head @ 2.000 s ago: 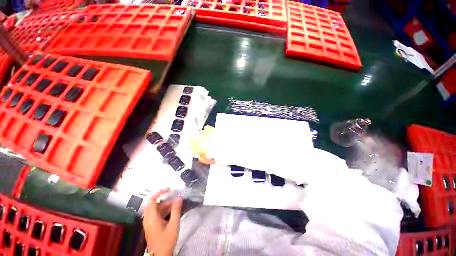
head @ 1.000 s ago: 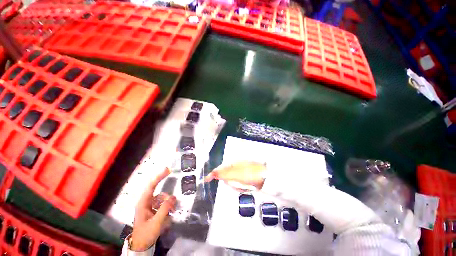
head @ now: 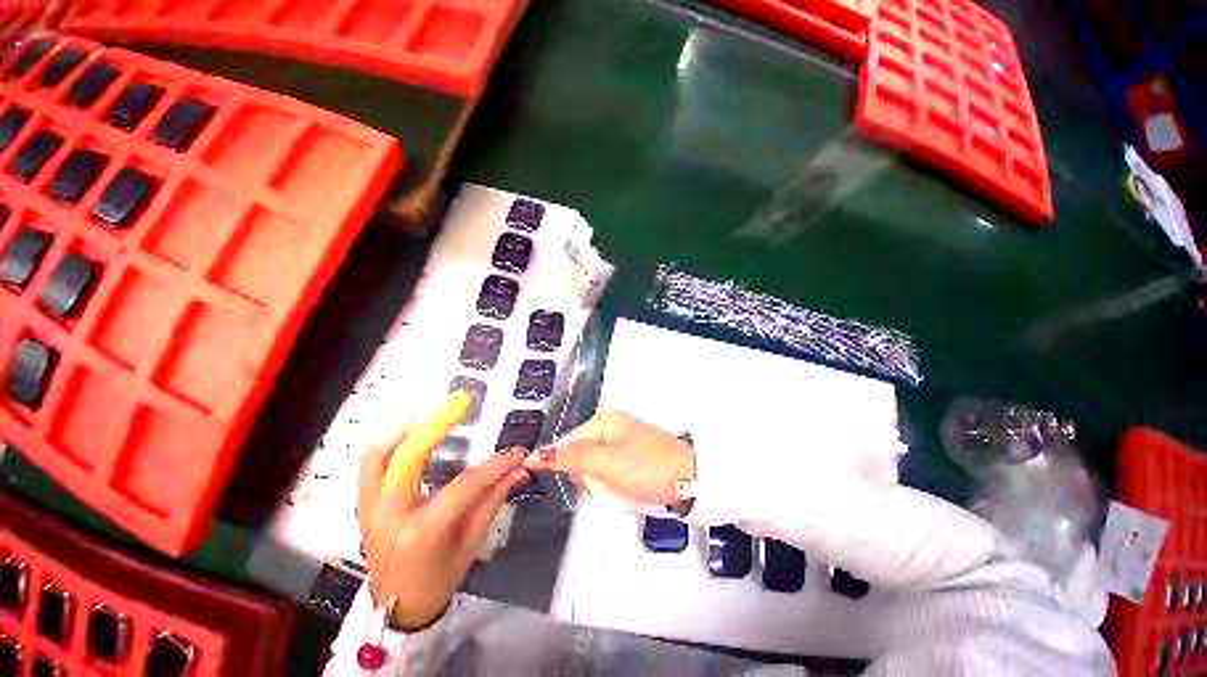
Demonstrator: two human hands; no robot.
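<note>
A white film sheet stack (head: pixel 397 384) carries columns of dark rounded-square films (head: pixel 498 295). My left hand (head: pixel 430 516) is over its lower part, with a yellow cot on an extended finger. My right hand (head: pixel 625 460) reaches in from the right, and its pinched fingertips meet my left fingertips at the stack's right edge. Whether something small is between them cannot be told. A clear film edge curves beside the fingertips. Several black watch units (head: pixel 729 552) lie in a row on the white mat (head: pixel 755 397), partly under my right sleeve.
Red trays with black units stand at left (head: pixel 199 318) and lower left (head: pixel 133 595). An empty-pocketed red tray (head: pixel 953 99) is at the back right. A silvery tangled band (head: pixel 788 321) lies beyond the mat. A clear bottle (head: pixel 993 434), clear plastic and a labelled red tray (head: pixel 1152 529) are at right.
My left hand has moved right and its fingertips now meet my right hand's. My right hand has moved slightly left from the mat. The view has shifted and more films show on the stack.
</note>
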